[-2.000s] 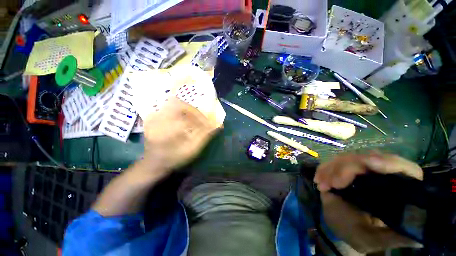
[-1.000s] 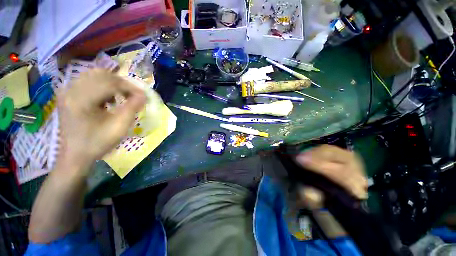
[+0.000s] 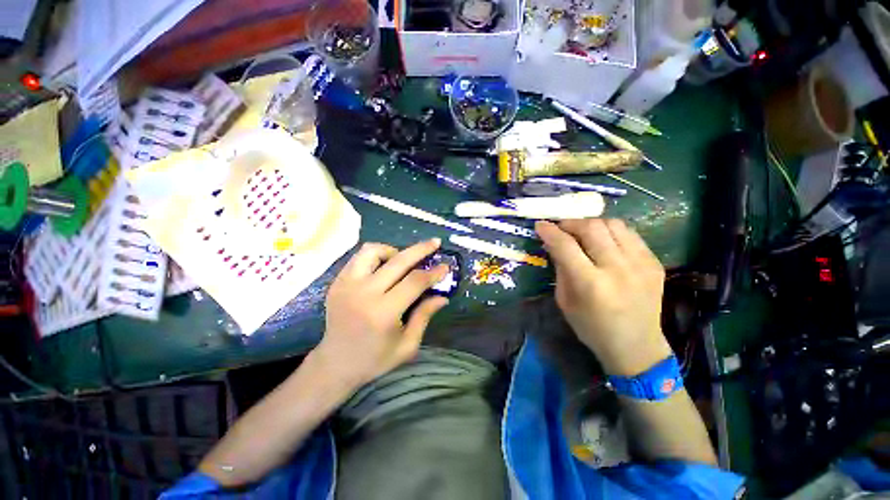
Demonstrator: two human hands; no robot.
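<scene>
A small black device unit (image 3: 445,274) with a bright open inside lies near the bench's front edge. My left hand (image 3: 376,308) holds it from the left with thumb and fingers, covering part of it. My right hand (image 3: 607,283) is right of it, fingertips together on the right end of a slim pale patterned tool (image 3: 503,228); the hand hides that end. A pale stick with a yellow end (image 3: 496,250) lies just below the tool. Small gold-orange parts (image 3: 492,270) lie between the hands.
A yellowish sheet with red dots and a whitish ring (image 3: 234,269) lies left. Behind are a cream scraper (image 3: 546,206), a glue tube (image 3: 576,163), a clear cup (image 3: 483,107) and white parts boxes (image 3: 459,51). A thick black tool (image 3: 728,220) is at the right.
My left hand has left the sticker sheet and come to the device. My right hand has let go of the thick black tool and moved left to the slim tool. The ring lies on the sheet.
</scene>
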